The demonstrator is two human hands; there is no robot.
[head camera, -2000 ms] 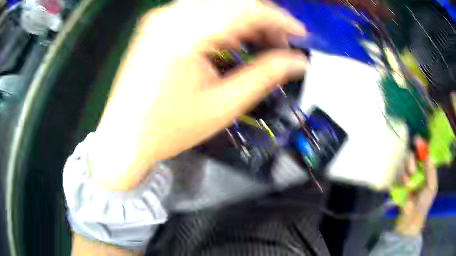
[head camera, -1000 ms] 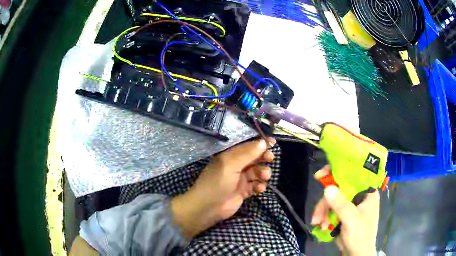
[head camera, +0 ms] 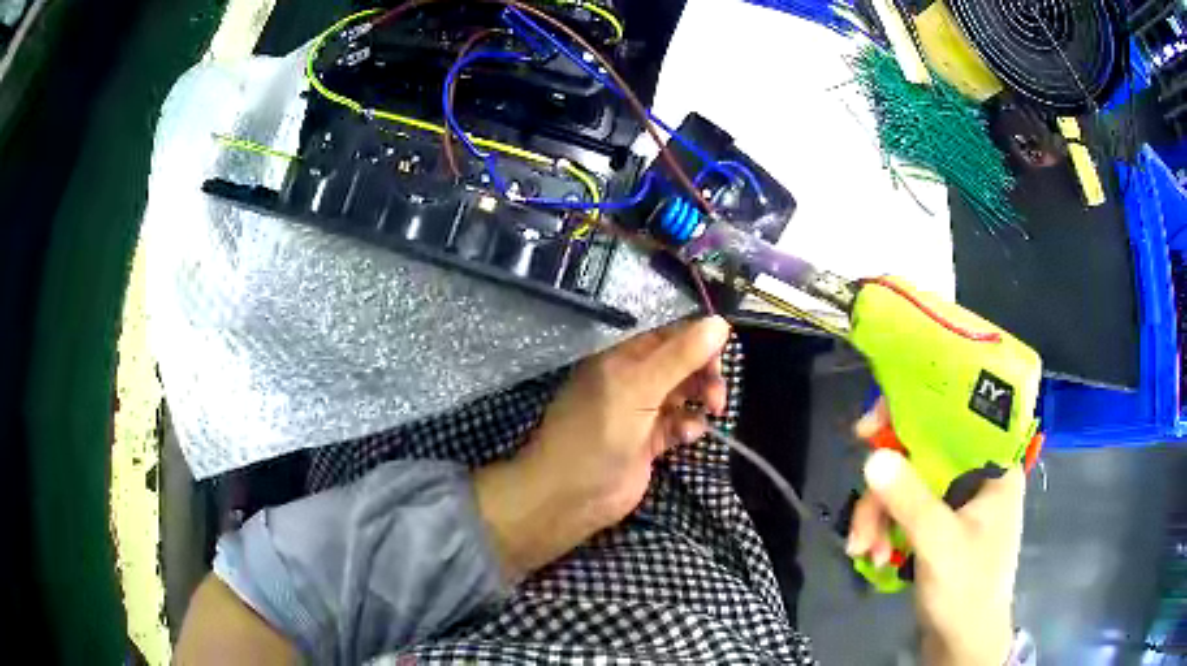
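My right hand (head camera: 944, 527) is closed round the handle of a lime-green soldering gun (head camera: 940, 377). Its metal barrel reaches left to the small black housing (head camera: 771, 202), beside a bright blue component (head camera: 680, 219). The exact tip contact is hard to make out. My left hand (head camera: 625, 416) is just below that housing, thumb and fingertips pinched on a thin brown wire (head camera: 703, 286) that runs up to the board. Blue and brown wires loop from the small housing to the large black main housing (head camera: 430, 234). A yellow wire (head camera: 456, 128) curves along the main housing.
A silvery wrapping sheet (head camera: 300, 338) lies under the main housing, and a white board (head camera: 729, 65) under the small one. Green wires (head camera: 931, 130), a black spiral coil (head camera: 1041, 46) and a blue bin (head camera: 1152, 299) are at the right. A grey cord (head camera: 768, 475) crosses the checked apron (head camera: 612, 586).
Since the first frame, my left hand has come down from above the housings to the wire, and the gun has come over to the board. In the last second everything shifts only slightly in view.
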